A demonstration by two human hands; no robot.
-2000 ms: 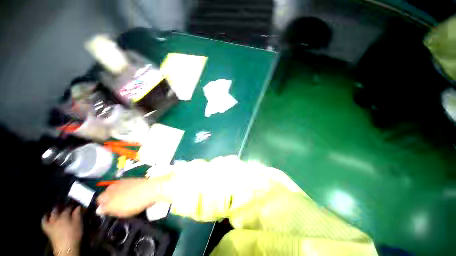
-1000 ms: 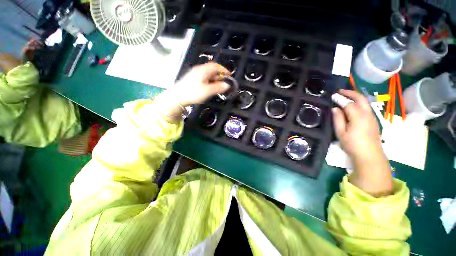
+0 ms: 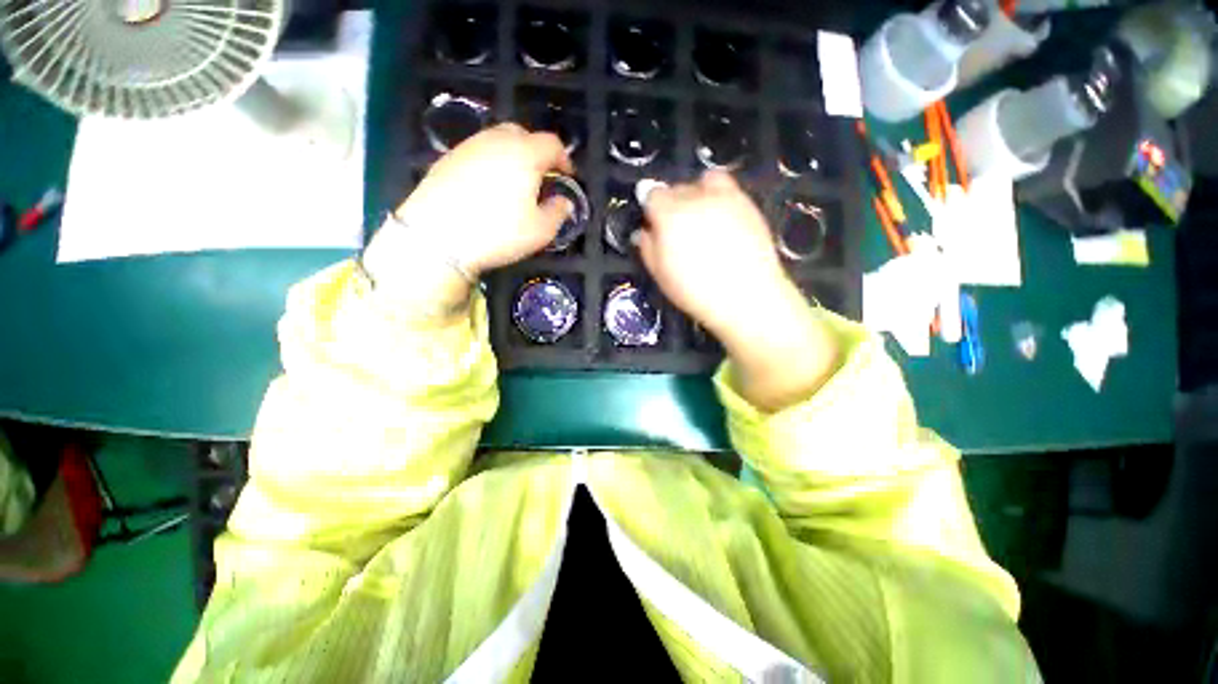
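A black watch tray [image 3: 671, 361] lies in front of me with round, shiny-rimmed watch heads in its pockets. My left hand [image 3: 484, 203] has thumb and fingers on the rim of a watch head [image 3: 574, 214], at the tray's third row. My right hand [image 3: 719, 257], with a white cover on a fingertip, reaches over the tray. Its fingertips are at the right edge of the neighbouring watch head [image 3: 620, 225]; whether they grip it cannot be told. Two bluish, bright-faced watch heads [image 3: 545, 310] show in the nearest row. My right hand and sleeve hide pockets at the near right.
A desk fan [image 3: 140, 47] stands over a white sheet [image 3: 221, 187] at left. Right of the tray are a white label [image 3: 839, 74], translucent bottles [image 3: 908, 67], orange sticks [image 3: 951, 147], white papers [image 3: 982, 234], a blue item [image 3: 971, 334] and crumpled tissue [image 3: 1098, 341]. The bench's front edge curves near me.
The view has turned and shifted so the tray is squarer in front. My right hand has moved from the tray's right edge in over its pockets, beside my left hand.
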